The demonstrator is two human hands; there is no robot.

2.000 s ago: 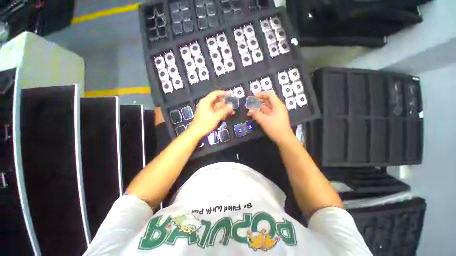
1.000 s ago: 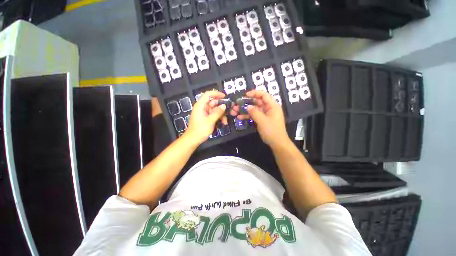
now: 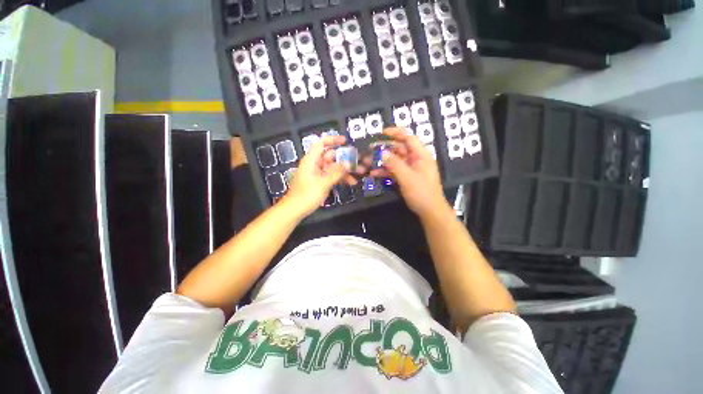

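My left hand (image 3: 314, 178) holds a small square part (image 3: 346, 158) with a glossy bluish face, between thumb and fingers. My right hand (image 3: 412, 171) holds another small square part (image 3: 381, 156), dark with a blue glint. Both hands are bare and close together over the near row of the black parts tray (image 3: 304, 118). White parts with round dark centres (image 3: 357, 52) fill the far row and the right pockets of the near row. Dark-faced parts (image 3: 276, 152) lie in the near left pocket. The hands hide part of the middle pockets.
Beyond the tray's far edge are dark parts (image 3: 275, 6). Black panels with pale edges (image 3: 58, 177) stand at left, a cream block (image 3: 58, 58) behind them. Stacked black trays (image 3: 570, 177) stand at right, a few parts in end pockets. More black trays (image 3: 574, 346) lie lower right.
Both held parts have been tilted between the fingers, and the left one now shows a brighter bluish face. The whole view has shifted slightly. Both hands stay over the near row.
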